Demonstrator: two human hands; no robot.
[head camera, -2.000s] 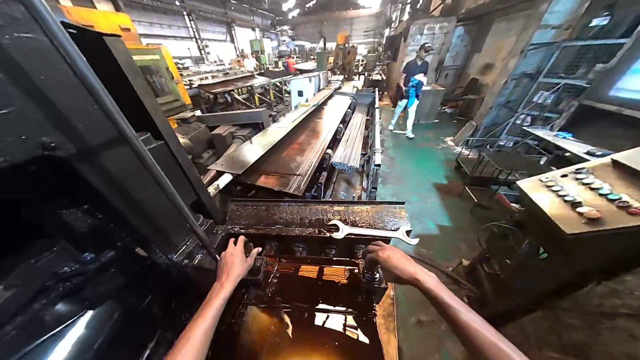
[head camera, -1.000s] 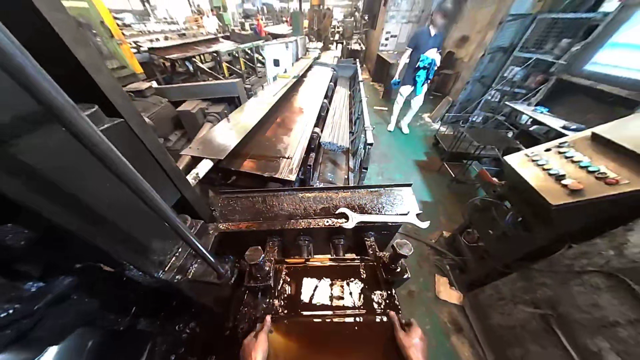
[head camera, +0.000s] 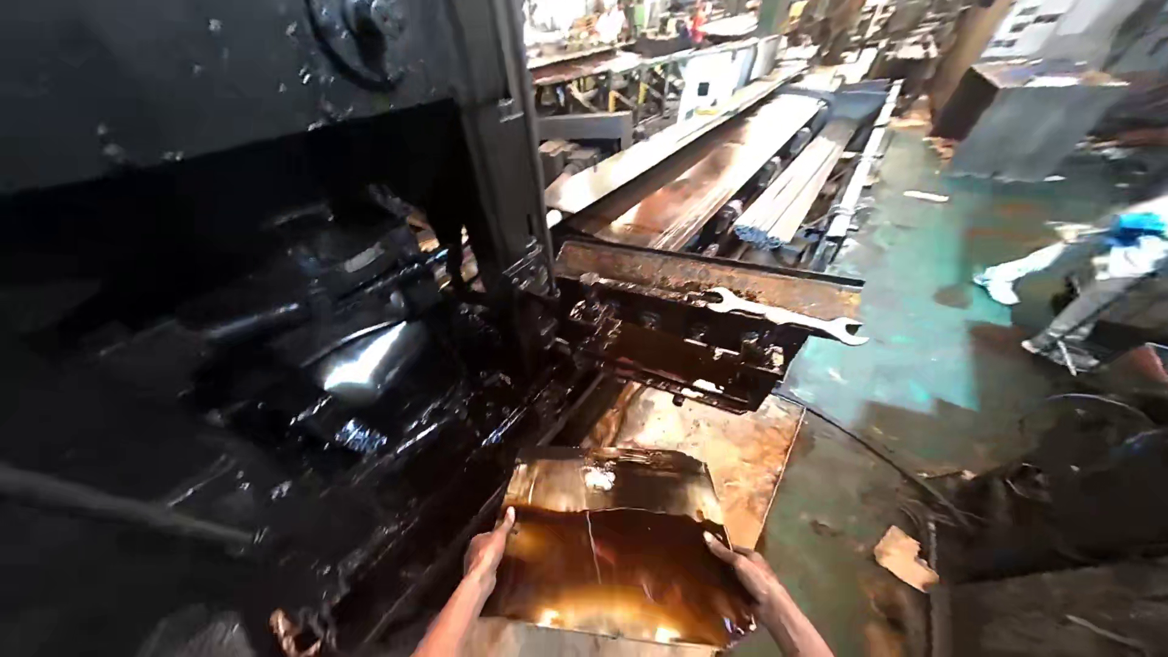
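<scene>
An oily metal plate (head camera: 620, 557), shiny and brown, is held at its two sides. My left hand (head camera: 488, 552) grips its left edge, thumb on top; my right hand (head camera: 744, 566) grips the right edge. Beyond the plate, a dark, oil-coated machine bracket (head camera: 693, 356) carries bolts. A double open-end wrench (head camera: 785, 317) lies along the bracket's upper part, its right jaw over the edge. Under the plate is a lighter, stained sheet (head camera: 757, 438). My fingers beneath the plate are hidden.
A large black oily machine (head camera: 365, 274) fills the left. Long metal bars (head camera: 798, 187) lie on a rack beyond the bracket. A person (head camera: 1086, 274) is on the green floor at right. A scrap piece (head camera: 905, 558) and a cable lie on the floor.
My hands have moved from the bolted bracket to the sides of the plate, which is now apart from the bracket. The view has swung left and down.
</scene>
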